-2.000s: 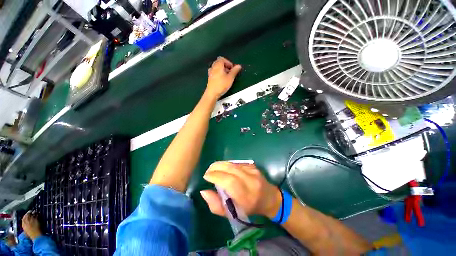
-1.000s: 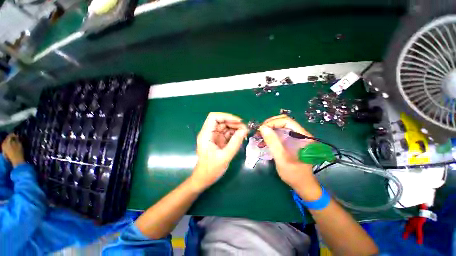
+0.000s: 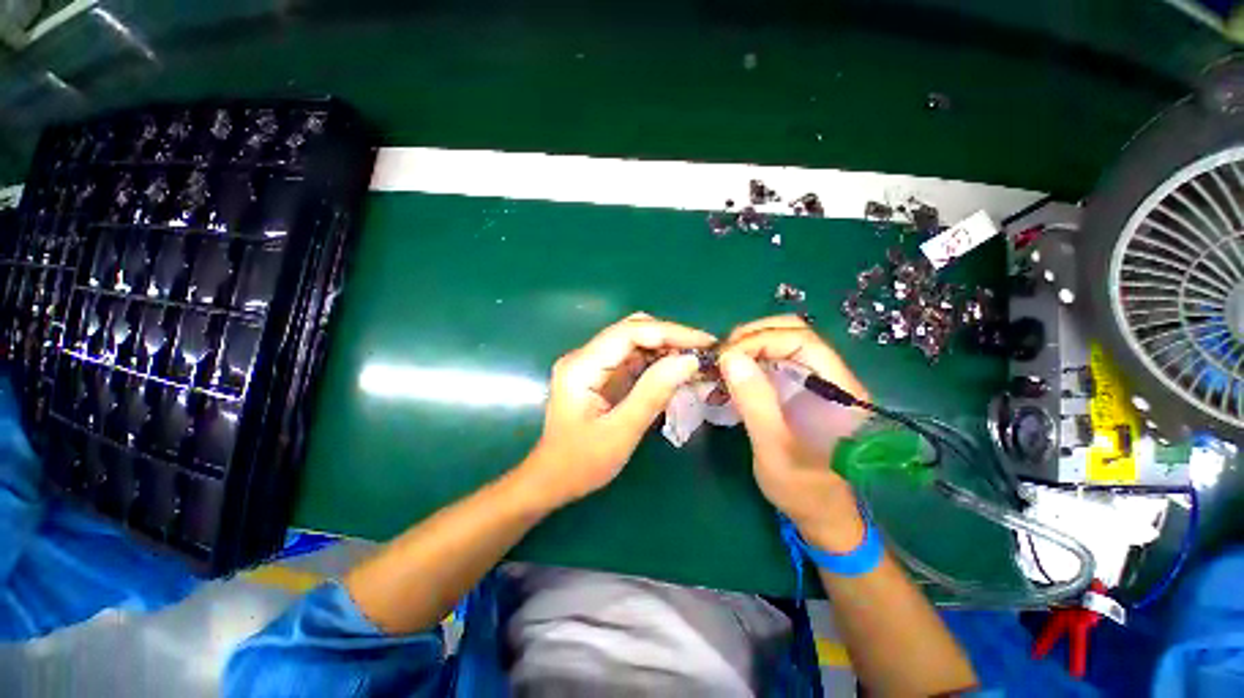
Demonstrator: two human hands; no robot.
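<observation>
A small dark electronic module is pinched between both hands above the green bench. My left hand grips it from the left with thumb and fingers. My right hand touches it from the right and also holds the dispensing syringe, a pinkish clear tube. The syringe's green adapter head sticks out behind the right hand. A white crumpled tissue shows under the hands. The fingers hide most of the module and the syringe tip.
A stacked black blister tray is at left. A heap of loose parts, a paper label, the dispenser controller and a fan are at right. The air hose curls beside the right wrist. Stray parts lie by the white strip.
My left hand has come back from the far green surface to meet my right hand, and both now pinch a module. The view has swung down and right. The other person's hand has left view.
</observation>
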